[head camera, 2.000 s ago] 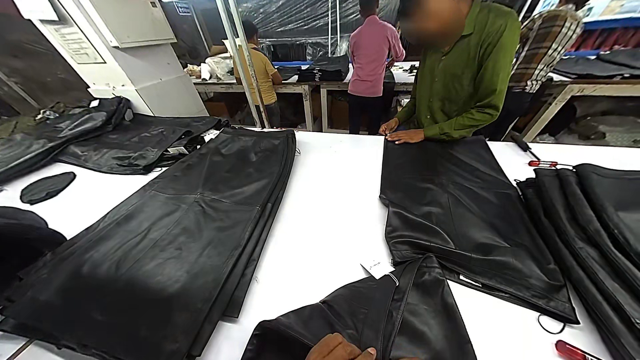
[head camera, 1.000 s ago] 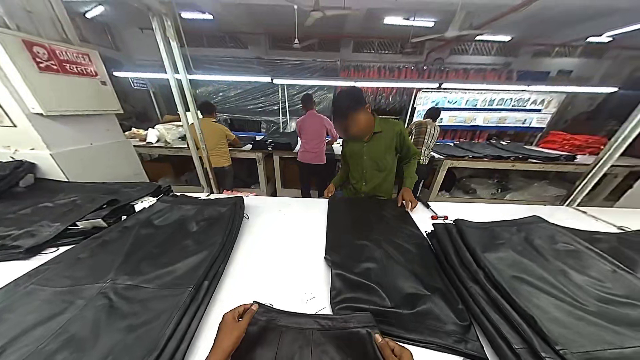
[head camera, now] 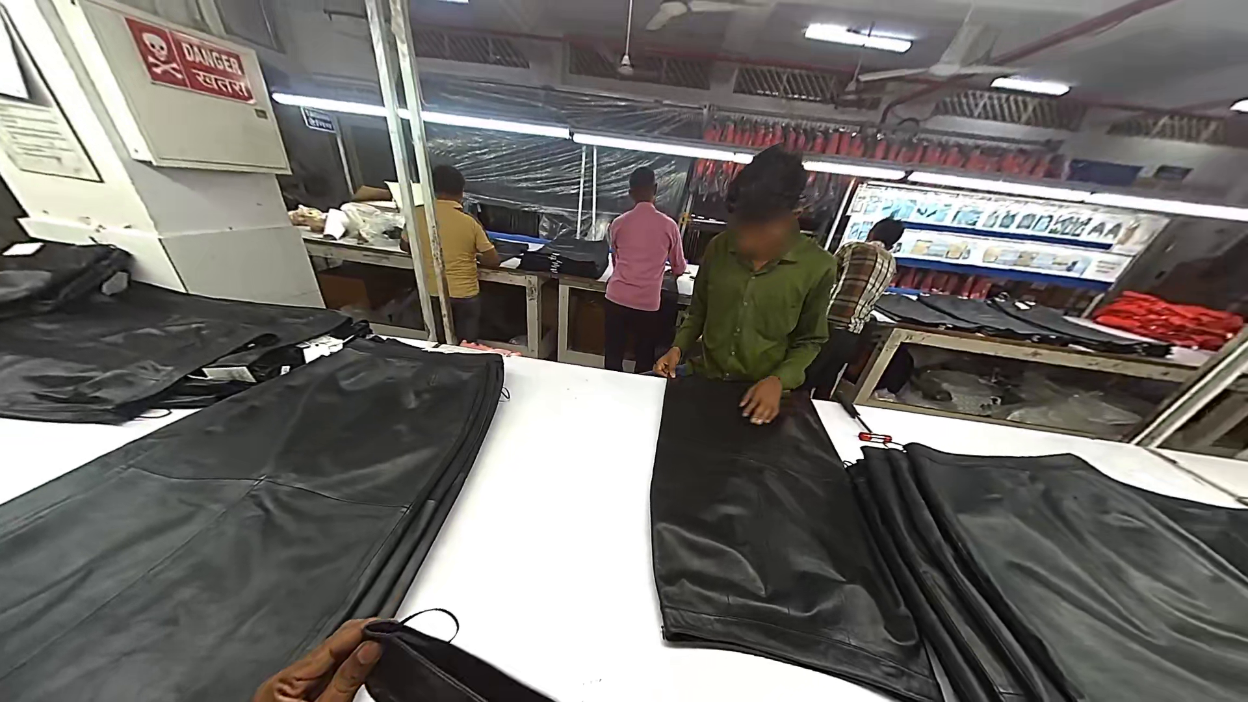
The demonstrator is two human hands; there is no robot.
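Observation:
At the bottom edge, my left hand (head camera: 327, 668) pinches the corner of a black leather garment (head camera: 439, 668), where a thin black loop stands up. Most of that garment lies below the view, and my right hand is out of sight. A stack of black leather garments (head camera: 244, 517) lies on the white table (head camera: 556, 468) to the left of my hand. Across the table, a co-worker in a green shirt rests a hand on another black leather garment (head camera: 760, 526), laid lengthwise.
More folded black leather garments (head camera: 1082, 546) lie at the right, near a red-handled tool (head camera: 875, 438). Other black garments (head camera: 146, 341) cover the far left. Behind stand a metal post (head camera: 414, 175), several people at back tables, and a cabinet (head camera: 195, 88) with a danger sign.
My left hand still grips a black garment, but my right hand, seen a second ago at its other end, has left the view. The view tilted up strongly after the first frame.

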